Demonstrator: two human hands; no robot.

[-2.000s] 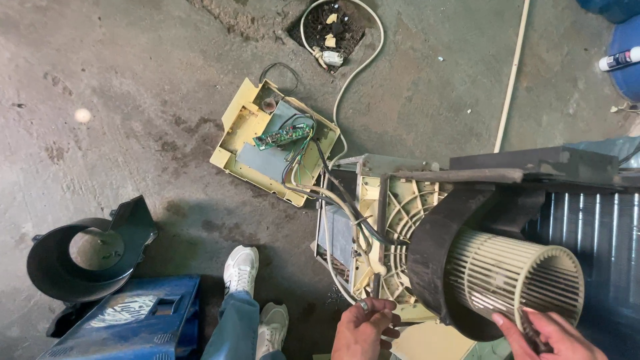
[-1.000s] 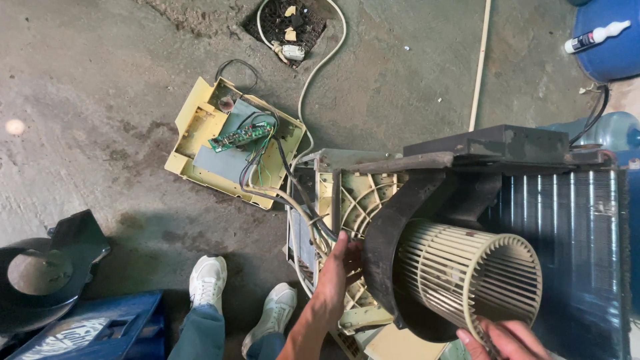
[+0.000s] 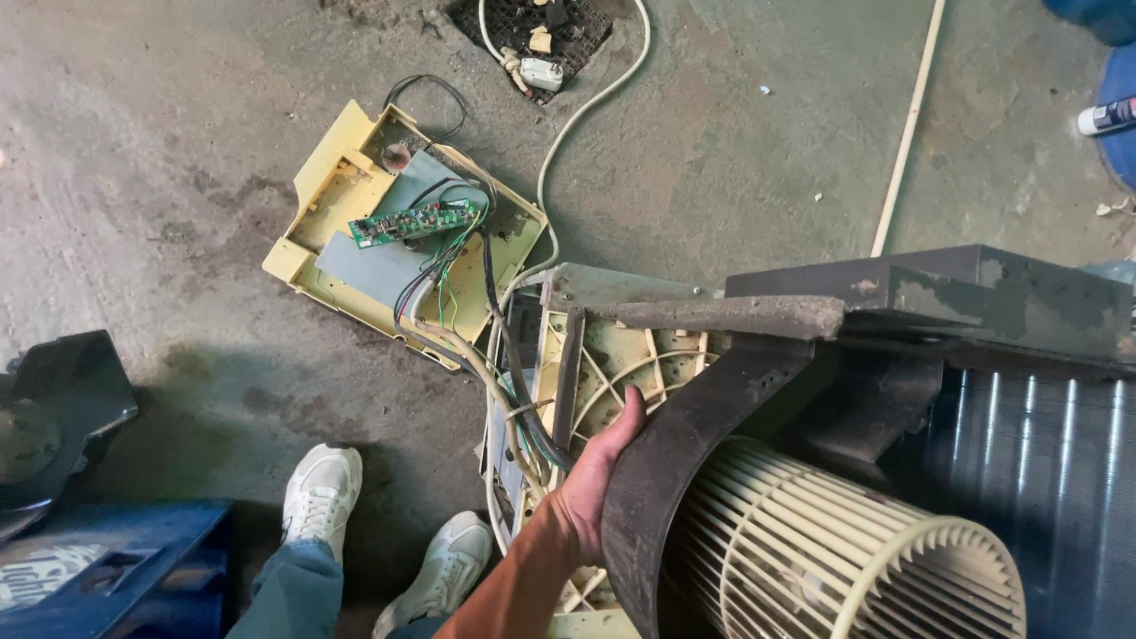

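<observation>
My left hand (image 3: 593, 488) presses against the outer side of the curved black fan housing (image 3: 661, 479), its thumb pointing up and the other fingers hidden. Inside and in front of the housing lies the cream blower wheel (image 3: 825, 550), its open end facing lower right. Behind my left hand is the cream ribbed plastic frame (image 3: 621, 364), with a bundle of cables (image 3: 524, 417) running beside it. Finned coil with shiny tubes (image 3: 1038, 497) stands at the right. My right hand is out of the picture.
A cream plastic cover (image 3: 311, 257) with a green circuit board (image 3: 413, 222) lies on the concrete floor, wired to the unit. A black housing part (image 3: 67, 408) and a blue crate (image 3: 133, 568) are at lower left. A floor drain (image 3: 581, 35) holds a white plug (image 3: 541, 74).
My left hand has moved from the frame's lower edge onto the side of the black housing. My right hand, earlier at the blower wheel's rim, has left the view.
</observation>
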